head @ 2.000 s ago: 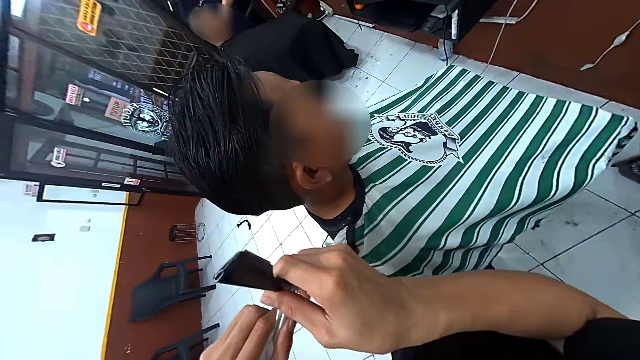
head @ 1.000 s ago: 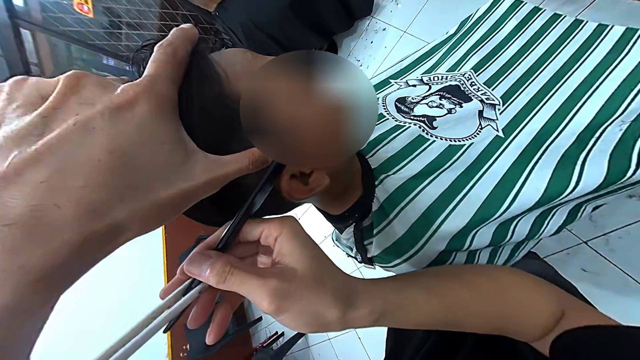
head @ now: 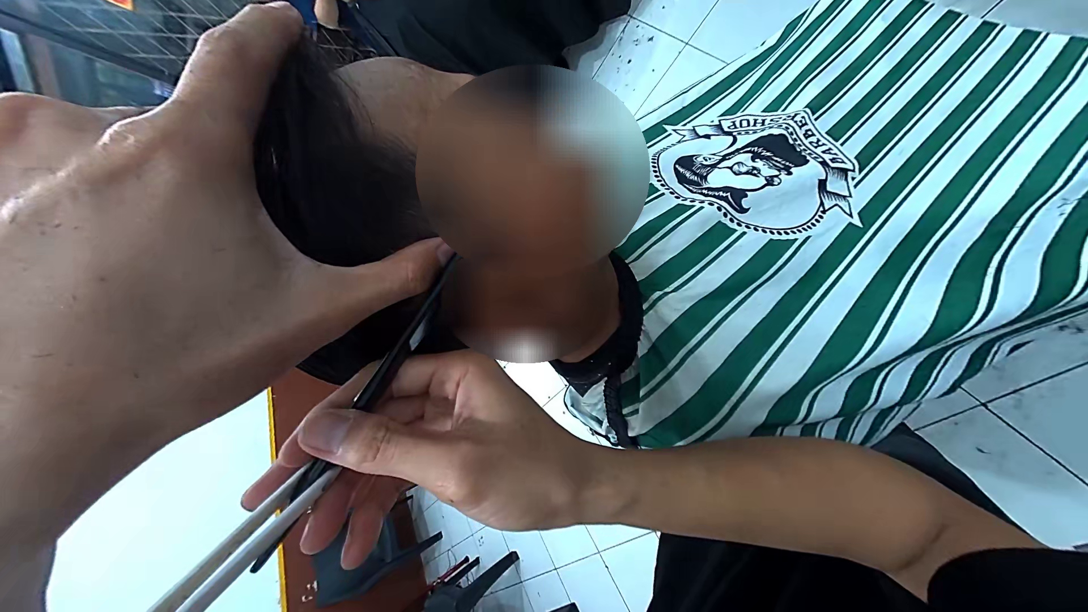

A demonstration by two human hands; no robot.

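Note:
My left hand (head: 170, 221) spreads over the seated person's dark hair (head: 331, 178), back of the hand towards me. Its thumb tip rests by the temple, and some of its fingers are hidden. Just below, my right hand (head: 416, 433) holds a slim black tool (head: 404, 340) between thumb and fingers. Two pale rods (head: 255, 535) run from the tool to the lower left; its exact kind is not clear. The tool's upper tip lies close to my left thumb, against the side of the head. A green-and-white striped barber's cape (head: 858, 280) covers the person's body.
The view is turned sideways. Dark chairs (head: 365, 544) stand beyond my right hand, near a red-brown and white wall. White floor tiles (head: 1011, 459) with hair clippings show around the cape. A dark-clothed person (head: 493, 34) is at the top, beside a metal mesh.
My left hand has moved from beside the tool onto the person's head. My right hand has brought the black tool up to the side of the head. The view has come much closer.

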